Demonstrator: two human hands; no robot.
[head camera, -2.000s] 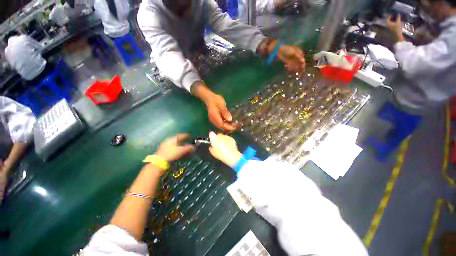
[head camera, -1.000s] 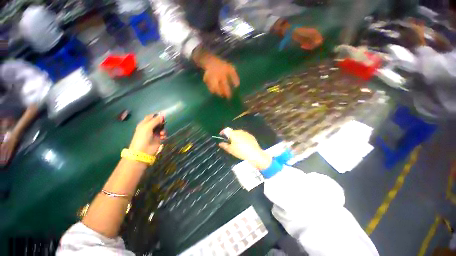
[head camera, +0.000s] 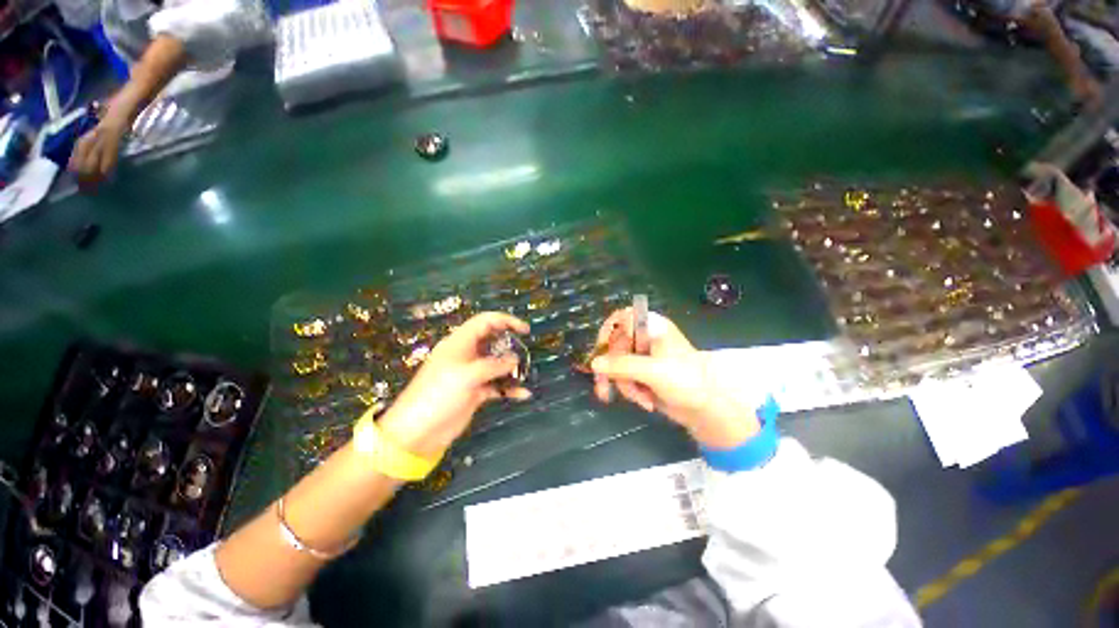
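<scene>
My left hand (head camera: 460, 368), with a yellow band on the wrist, holds a dark round housing (head camera: 506, 355) in its fingertips above the clear tray. My right hand (head camera: 650, 363), with a blue strap on the wrist, is a short way to the right. It holds tweezers (head camera: 641, 321), whose pale flat end shows above the fingers, and a small gold circuit piece (head camera: 599, 358) shows at its fingertips. The hands are apart. The clear tray (head camera: 577, 264) beneath them holds spaced gold pieces. How the gold piece is gripped is hard to tell.
A black tray (head camera: 246, 423) with round housings is at left. A white sheet (head camera: 577, 530) with squares is near me, another (head camera: 792, 374) at right. A densely filled tray (head camera: 933, 270) is far right, beside white paper (head camera: 982, 417). Loose round parts (head camera: 722, 291) (head camera: 431, 146) lie on the green surface.
The view has turned left and down, bringing in the black tray. My hands have come closer together over the clear tray. The gold piece now shows at my right fingers. The opposite person's hands have left view.
</scene>
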